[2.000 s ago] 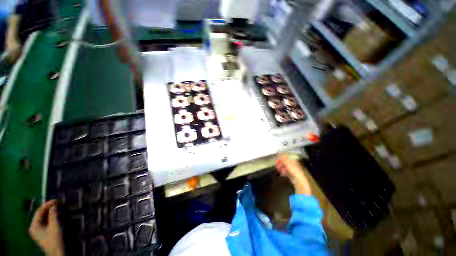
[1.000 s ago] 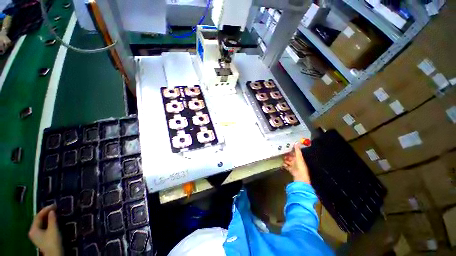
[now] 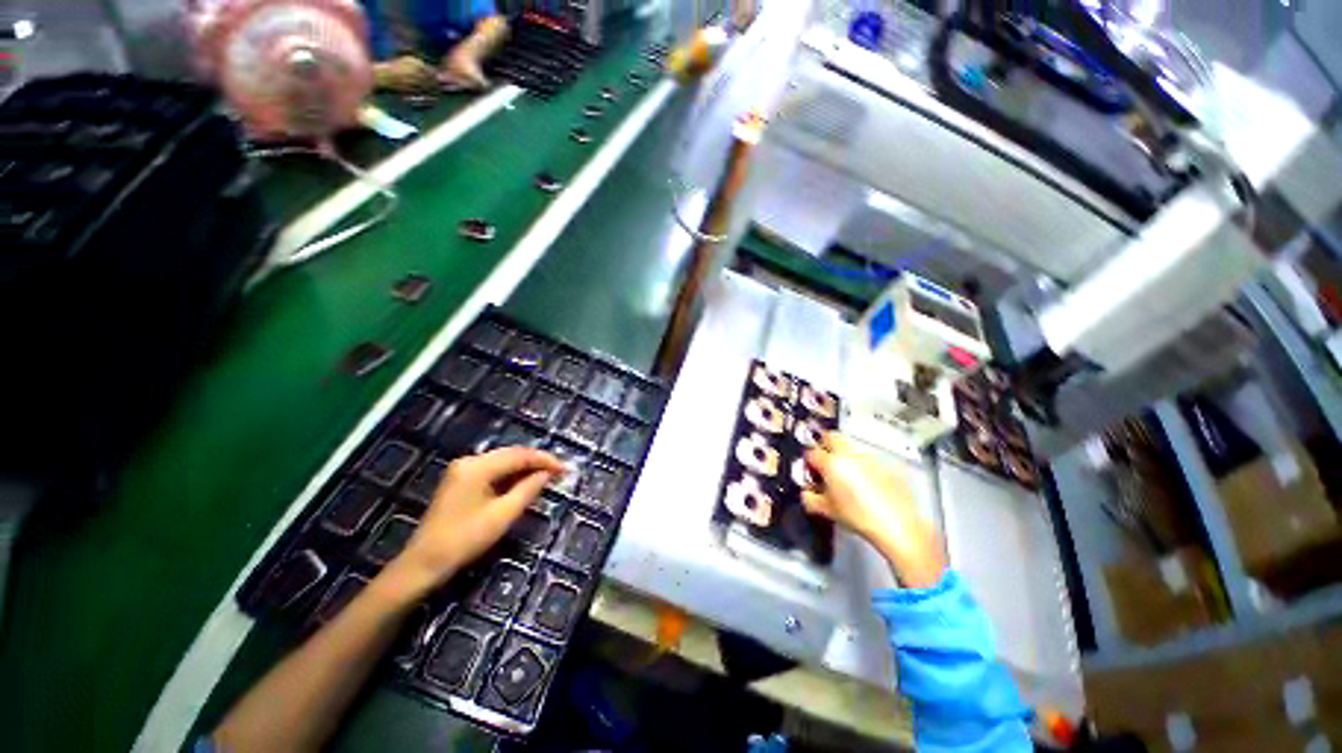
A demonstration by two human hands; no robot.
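A black blister tray [image 3: 390, 464] with square pockets lies at the left, with dark square parts in many pockets. My left hand [image 3: 478, 508] is over the tray, thumb and fingertips together near a small pale piece; whether it grips this piece is unclear. The left black fixture [image 3: 780, 530] on the white machine table holds two rows of copper-coloured ring parts [image 3: 749, 500]. My right hand [image 3: 861, 493] is at the fixture's right row, its fingertips on or just above a ring part and hiding it. Whether they grip it cannot be told.
A second fixture [image 3: 993, 427] with ring parts stands beyond the controller box [image 3: 920, 353]. The white machine arm [image 3: 1148, 280] hangs at the right. The green belt [image 3: 295, 427] carries spaced parts. A black tray stack [image 3: 111, 265], pink fan [image 3: 287, 66] and another person's hands [image 3: 442, 66] are beyond.
The view has swung left. My right hand has left the table's front corner by the red button and moved to the left fixture. My left hand has moved from the tray's left edge over its middle.
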